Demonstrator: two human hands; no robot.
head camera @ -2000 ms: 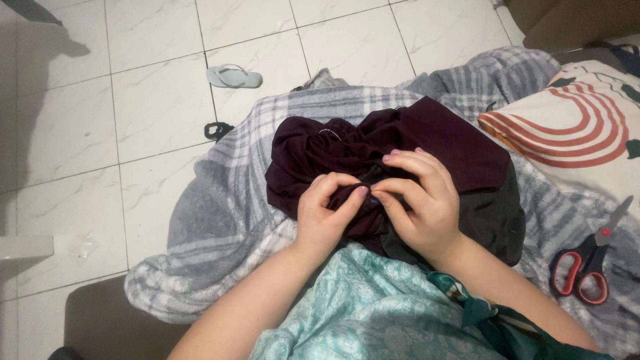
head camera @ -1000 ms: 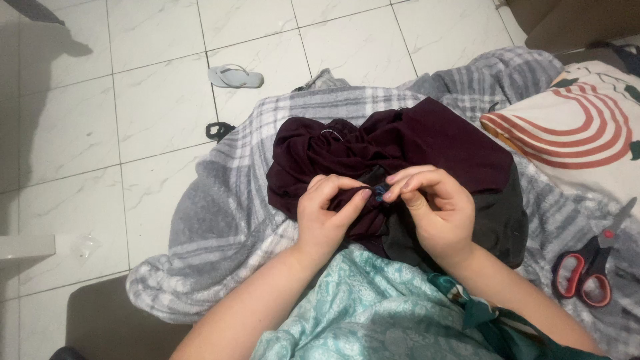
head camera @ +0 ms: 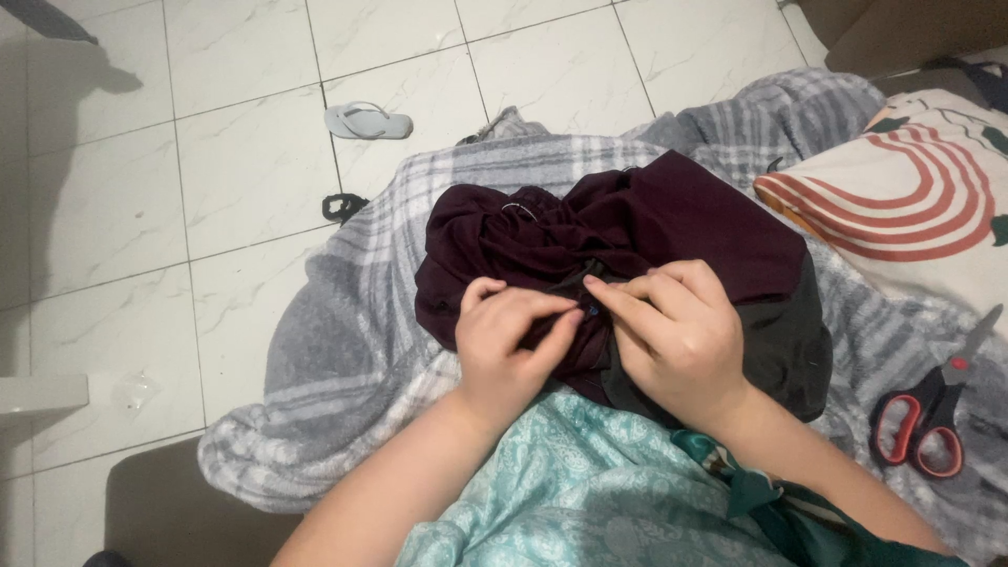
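Observation:
A dark maroon cloth (head camera: 701,213) lies bunched across my lap, with a dark grey fabric part (head camera: 783,339) along its right side. My left hand (head camera: 512,339) pinches a fold of the maroon cloth between thumb and forefinger. Close to its right, my right hand (head camera: 681,331) has its fingertips at the same fold, gripping the fabric. A small blue spot (head camera: 593,311) shows between the two hands; what it is cannot be made out. Whether a needle or thread is held is too small to tell. A short white line marks the gathered cloth above my left hand.
Scissors with red and black handles (head camera: 917,425) lie at the right on a grey plaid blanket (head camera: 315,331). Above them is a white cushion with red arches (head camera: 945,181). A flip-flop (head camera: 368,122) and a black hair tie (head camera: 343,207) lie on the tiled floor.
My right hand's fingers, curled a second ago, are now extended leftward over the fold. Less of the blue spot shows between the hands. My left hand has stayed in nearly the same place.

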